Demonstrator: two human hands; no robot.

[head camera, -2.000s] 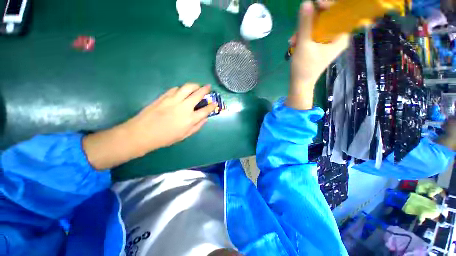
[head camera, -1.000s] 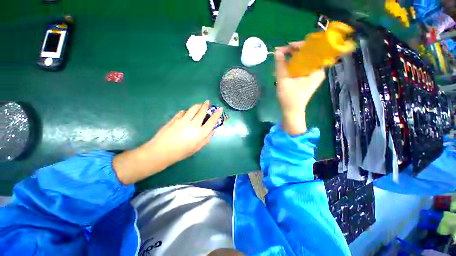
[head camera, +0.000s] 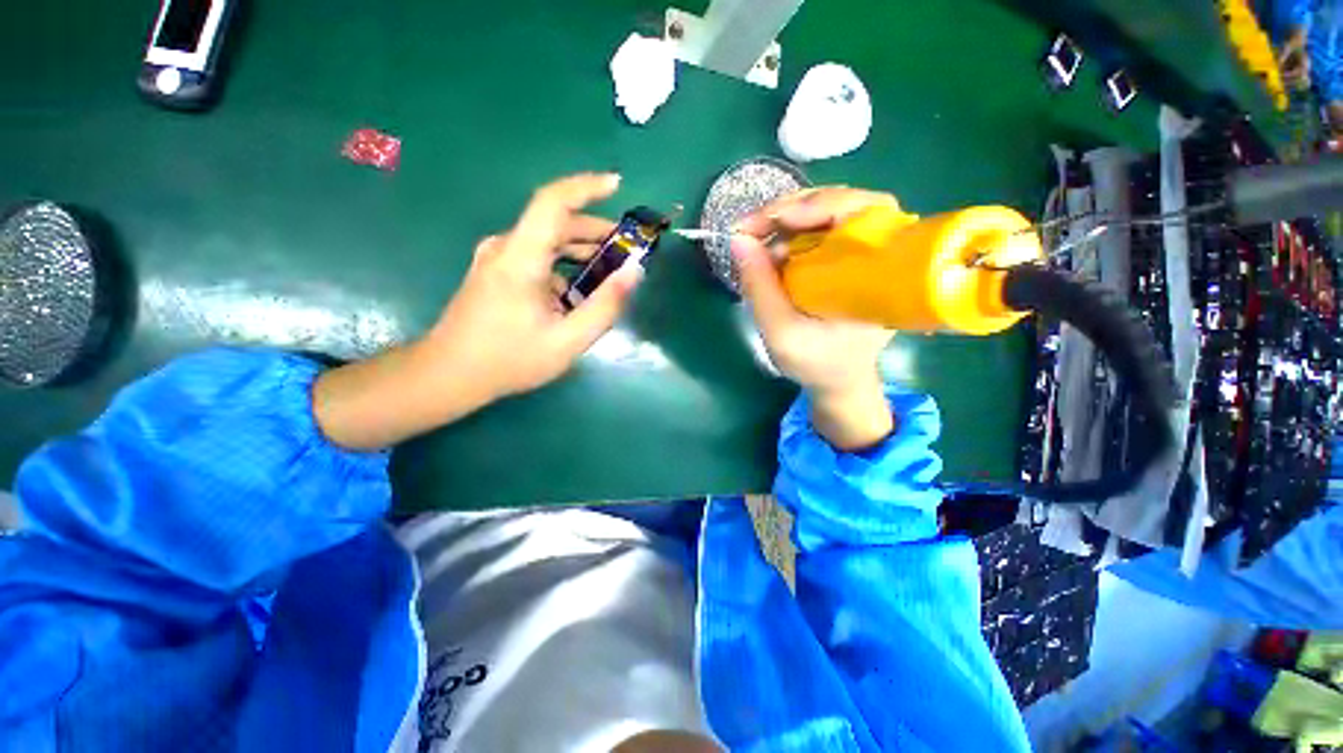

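Observation:
My left hand holds a small dark phone-like assembly between thumb and fingers, tilted, over the green mat. A tiny gold-brown tab sticks out at its far right end. My right hand grips the large yellow soldering tool, with a thick black cord curving from its rear. Its thin pale tip points left, close to the assembly's far end; I cannot tell whether they touch. The round speckled dish lies beneath and behind my right fingers, partly hidden.
A white pot and a white wad lie near the metal stand's foot. A phone unit, a red packet and another speckled disc lie left. Black trays with hanging strips stand right, near another person's blue sleeve.
My right hand has brought the yellow tool down and left, from near the trays to the assembly. My left hand has raised and tilted the assembly, showing more of it. The view has shifted.

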